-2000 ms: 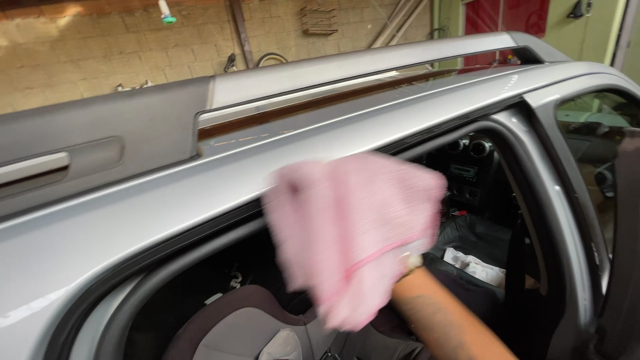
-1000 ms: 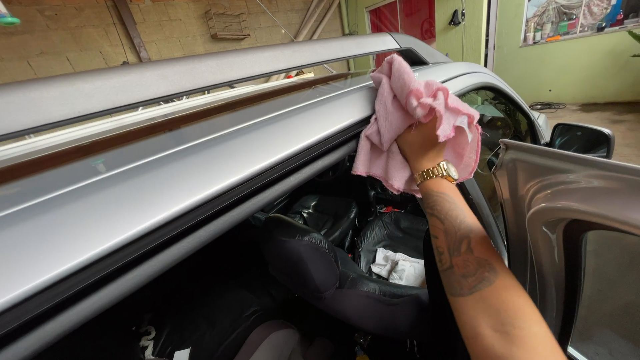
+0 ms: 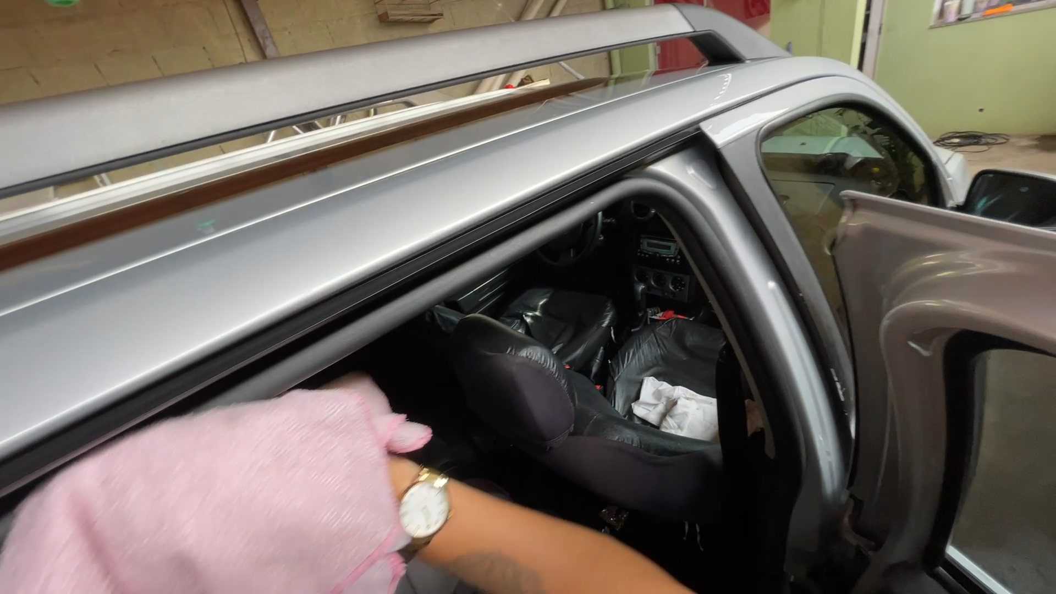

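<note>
A pink cloth is draped over my right hand, which holds it at the lower left. The cloth lies along the rubber seal of the open door frame, just below the silver car roof. Most of the hand is hidden under the cloth, and the fingers cannot be made out. A gold wristwatch with a white dial is on that wrist. My left hand is out of view.
Above the roof runs a grey roof rail. At the right, an open car door stands near the side mirror. Inside are black seats and a crumpled white cloth. A coiled cable lies on the floor behind.
My right hand and the pink cloth have moved from the front end of the door opening, by the roof's edge, back along the frame to the lower left.
</note>
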